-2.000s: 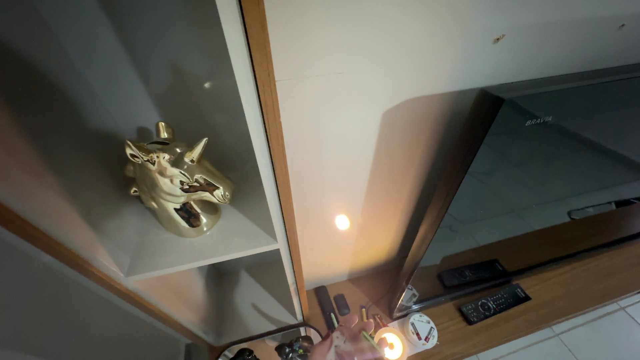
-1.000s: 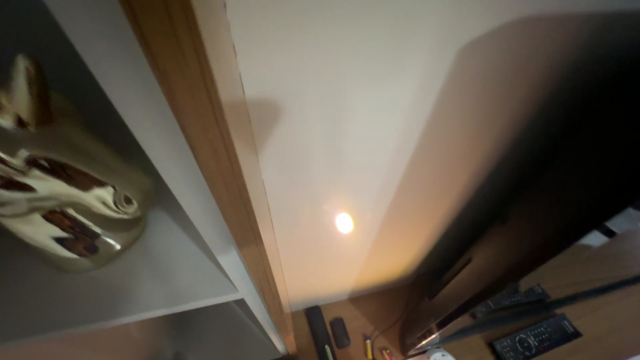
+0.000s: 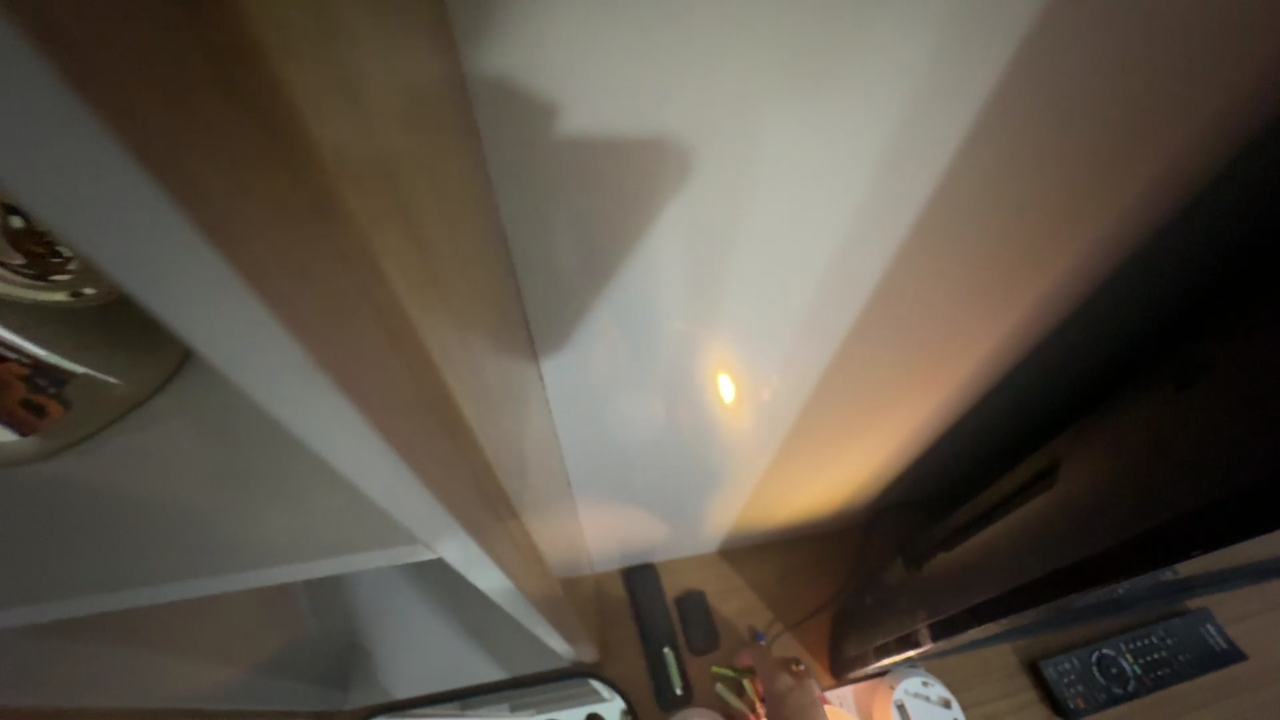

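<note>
At the bottom edge are the fingers of one hand, apparently my right hand (image 3: 785,688), mostly cut off by the frame. They reach over several small, thin green and red items (image 3: 738,688) on the wooden shelf (image 3: 735,580); whether they grip any is unclear. Just left lie a small dark oblong object (image 3: 697,622) and a long black case or device (image 3: 655,635). A round white object (image 3: 922,697) stands right of the fingers, beside a warm glow. My left hand is not in view.
A black remote control (image 3: 1140,660) lies at the lower right, under the dark television (image 3: 1080,440). On the left, a shiny gold figurine (image 3: 75,370) sits in a white, wood-edged shelf unit (image 3: 330,400). A black-rimmed object (image 3: 500,705) is at the bottom edge. The wall (image 3: 650,450) carries a bright spot.
The view has moved much closer to the wall and shelf unit. A hand seen near the glowing candle two seconds ago was out of view one second ago; fingers now show at the bottom.
</note>
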